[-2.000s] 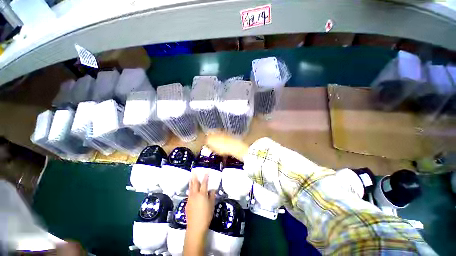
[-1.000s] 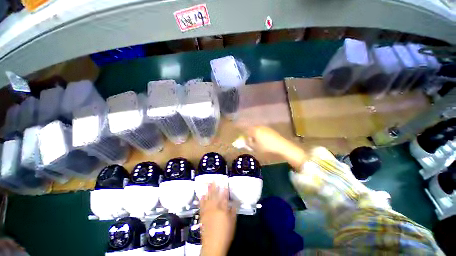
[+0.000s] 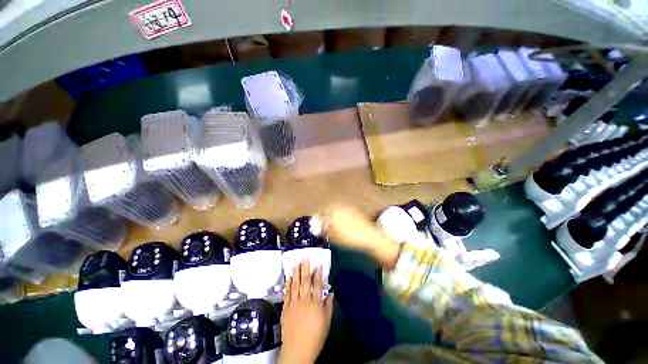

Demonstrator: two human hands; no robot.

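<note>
White PTZ cameras with black ball heads [image 3: 186,274] stand in two rows on the green mat. My left hand [image 3: 305,313] lies on the white body of the rightmost rear-row camera [image 3: 295,261], fingers extended, not visibly gripping it. My right hand [image 3: 352,229], blurred, is at that camera's black head. A small white piece [image 3: 315,226] shows at its fingertips; its contact with the head is unclear. A dark blue cloth [image 3: 361,309] lies right of my left hand.
Clear plastic shells [image 3: 234,153] stand behind the cameras, and more [image 3: 487,85] at the back right. A cardboard sheet [image 3: 419,153] lies mid-bench. Other cameras stand at right [image 3: 458,213] and far right [image 3: 604,206]. A metal post [image 3: 582,110] and overhead shelf [image 3: 234,28] edge the space.
The view has swung right. My left hand has moved to the rear row's rightmost camera. My right hand, with the white piece, has come from behind the row to that camera's head.
</note>
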